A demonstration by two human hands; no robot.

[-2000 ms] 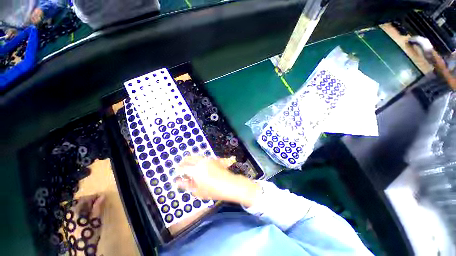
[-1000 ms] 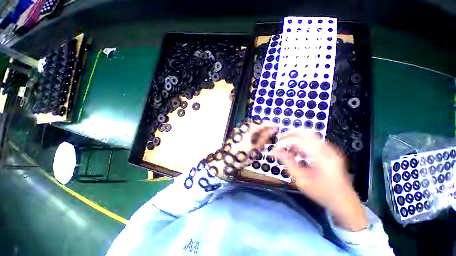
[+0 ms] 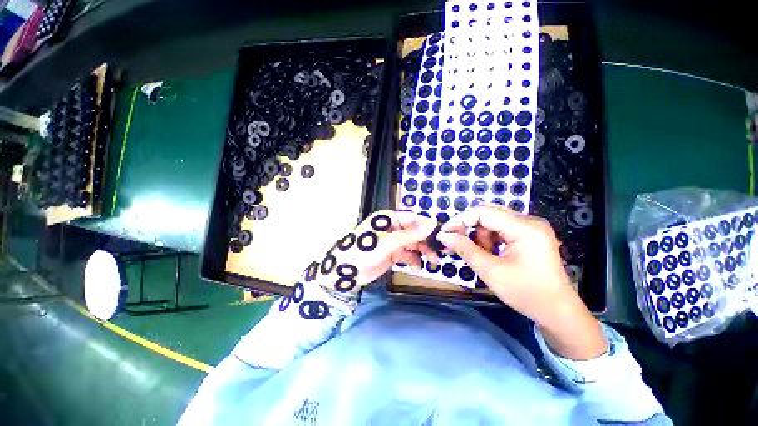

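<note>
My left hand and my right hand meet at the fingertips over the near end of the white sheet. A small dark piece, seemingly a black ring part, is pinched between them, mostly hidden by the fingers. Several thin black rings lie on the back of my left hand, wrist and sleeve. The white sheet with rows of black circles lies over another such sheet in the right tray. Its far rows show only small dots.
Loose black ring parts lie beside the sheets. The left tray holds heaped dark parts at its far side. Bagged sticker sheets lie at right. A board of black parts and a round white stool are at left.
The view swung left, then shifted slightly. My left hand came from the left tray to meet my right hand. Over the last second, their fingertips stayed together near the sheet's near end.
</note>
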